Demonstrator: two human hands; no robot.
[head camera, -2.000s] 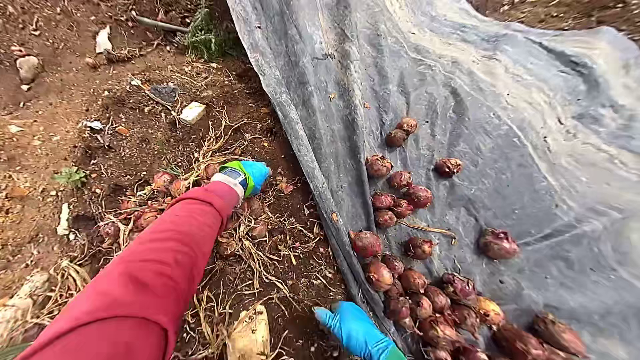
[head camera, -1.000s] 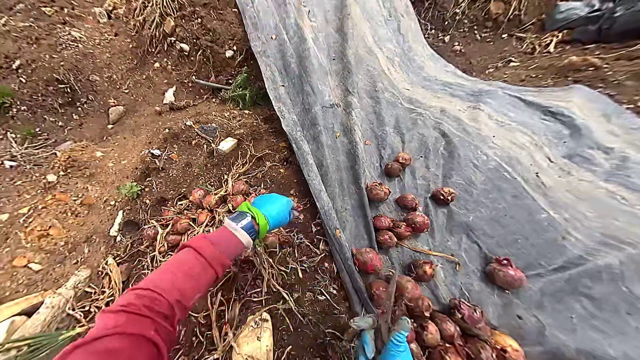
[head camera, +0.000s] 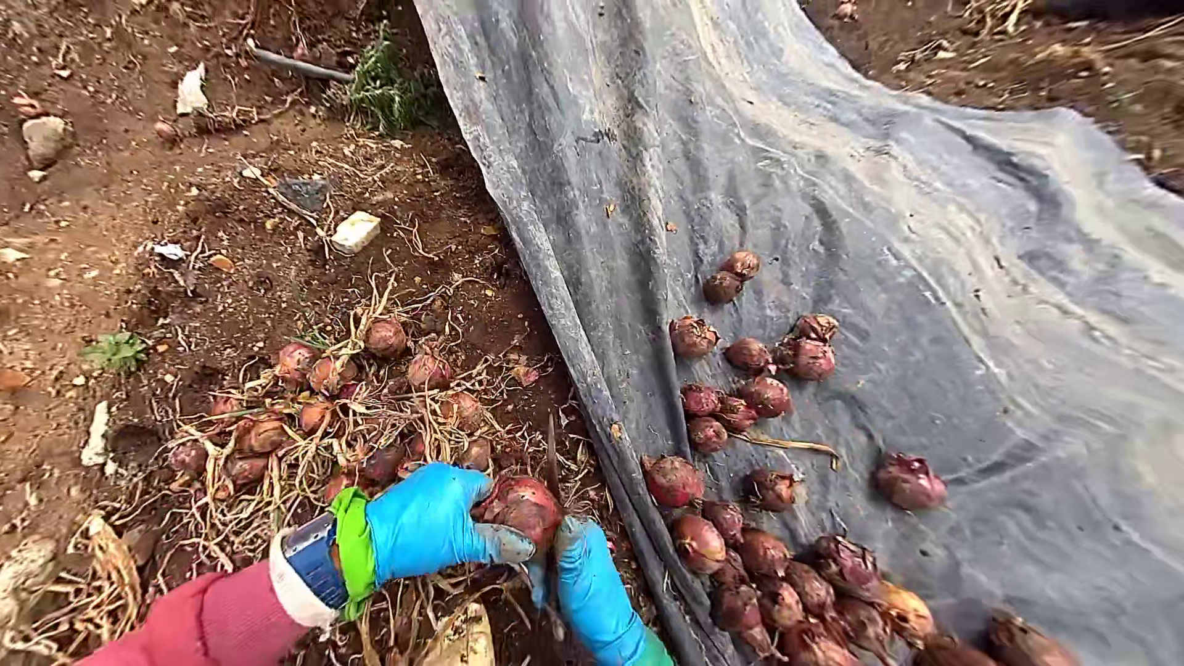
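My left hand (head camera: 439, 523), in a blue glove with a green band at the wrist, grips a red onion (head camera: 523, 509) low in the middle of the head view. My right hand (head camera: 592, 583), also blue-gloved, is against the onion's right side and holds a thin blade, likely a knife (head camera: 552, 458), upright beside it; its handle is hidden. Red onions with dry roots and stalks (head camera: 314, 416) lie on the soil behind my left hand. More red onions (head camera: 768, 592) without long stalks rest on the grey plastic sheet (head camera: 925, 351) to the right.
The sheet's folded edge (head camera: 555, 305) runs beside my right hand. Stones (head camera: 44, 141), a pale block (head camera: 355, 232), a stick (head camera: 301, 65) and green weeds (head camera: 384, 88) lie on the soil. A pale husk-like piece (head camera: 462, 638) is below my hands.
My left hand has moved from the onion pile toward my right hand and now holds an onion between them. Two more onions now appear within the upper group on the sheet.
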